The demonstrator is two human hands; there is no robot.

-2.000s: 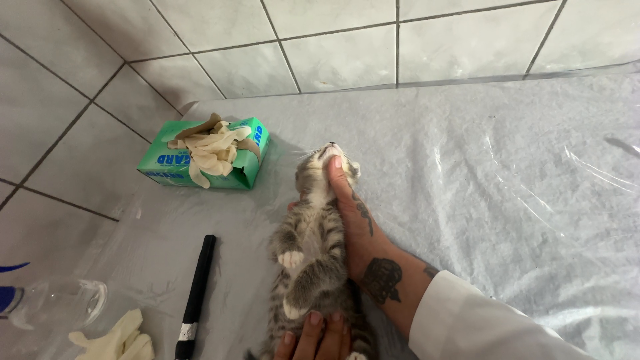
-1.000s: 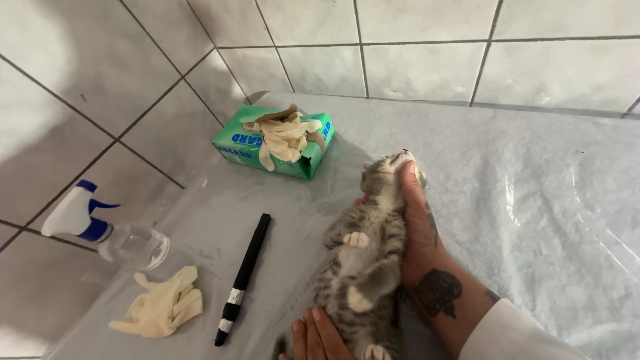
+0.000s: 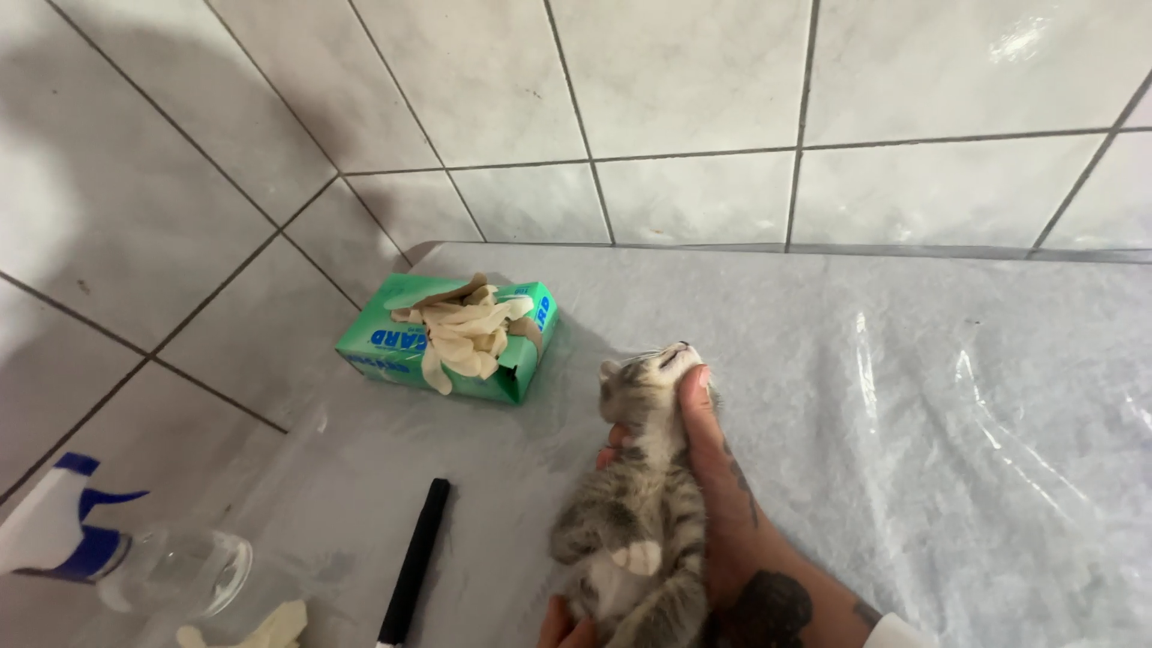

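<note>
A grey tabby kitten (image 3: pixel 643 504) lies belly up on a table covered with clear plastic, its head tipped back and its chin pointing up. My right hand (image 3: pixel 720 486) grips it around the neck and shoulders from the right, thumb along the jaw and fingertips showing on the far side of the neck. At the bottom edge, part of my left hand (image 3: pixel 567 625) touches the kitten's lower belly; most of that hand is out of view. The kitten's white forepaw rests on its belly.
A green box of latex gloves (image 3: pixel 454 337) stands near the tiled wall (image 3: pixel 693 198). A black pen-like stick (image 3: pixel 416 562) lies left of the kitten. At lower left are a spray bottle (image 3: pixel 171 567) and a loose latex glove (image 3: pixel 261 630). The plastic sheet (image 3: pixel 900 432) has glossy creases.
My right hand stays around the kitten's neck, and my left hand stays at its lower body, showing less than before. The view has shifted.
</note>
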